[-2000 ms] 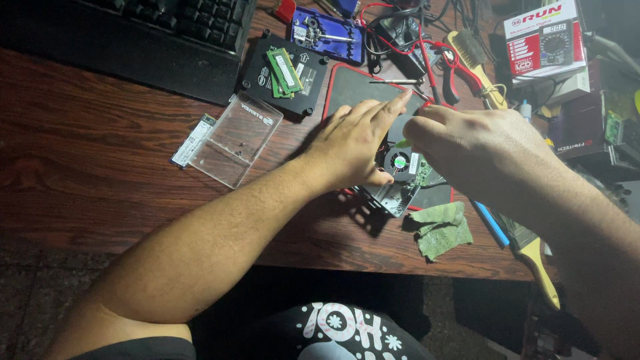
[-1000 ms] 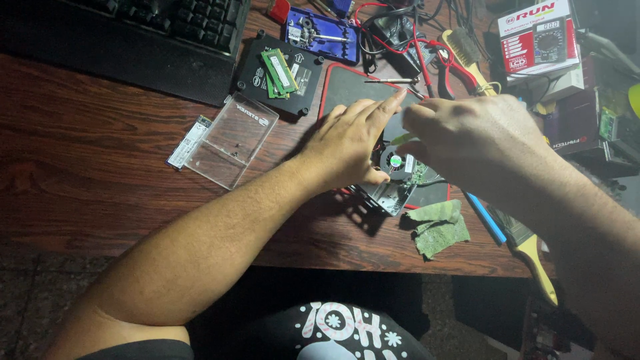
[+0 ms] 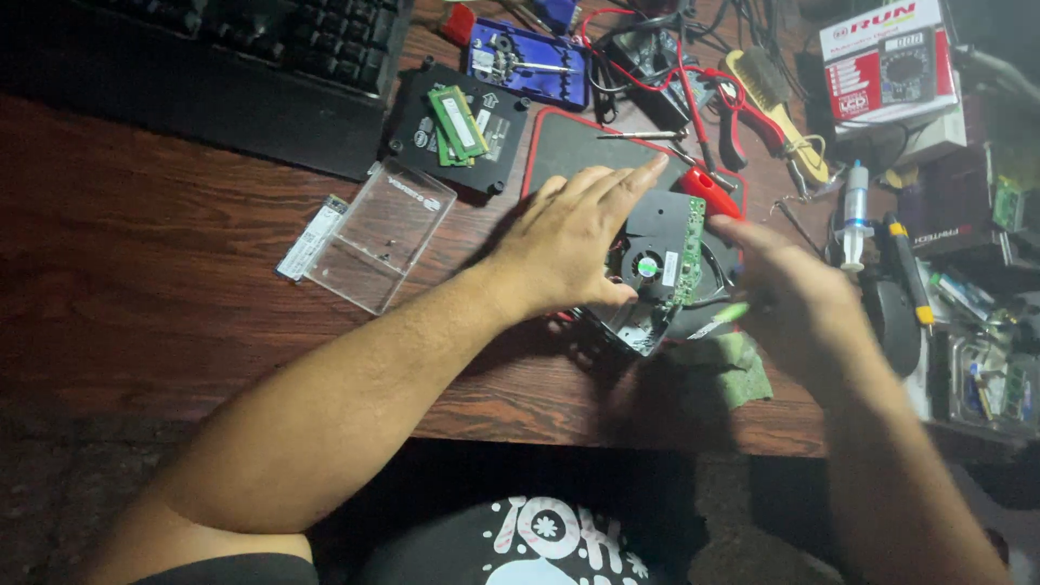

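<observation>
My left hand [image 3: 569, 236] is spread over the left side of an opened small computer [image 3: 656, 236], its thumb at the lower edge of the case. A blower fan [image 3: 647, 266] and a strip of green circuit board [image 3: 692, 252] show in it. My right hand [image 3: 784, 284], blurred, is just right of the computer. A small tool with a bright green handle [image 3: 731, 313] sticks out from its fingers, its pale end toward the case's lower corner; its exact kind is unclear. A red-handled tool [image 3: 711, 193] lies above the right fingertips. A green cloth [image 3: 743, 374] lies below.
Left of the mat [image 3: 573, 142] are a black lid [image 3: 422, 106] with memory modules [image 3: 457, 126], a clear plastic case [image 3: 386, 236] and an SSD stick [image 3: 313, 240]. Around the back and right lie a blue bit case [image 3: 528, 65], cables, pliers [image 3: 751, 126], a brush [image 3: 772, 106], a syringe [image 3: 855, 215] and a multimeter box [image 3: 890, 69].
My right hand has moved off the fan toward the right and down, bringing the green-handled tool with it. More of the fan and board shows. My left hand remains on the computer.
</observation>
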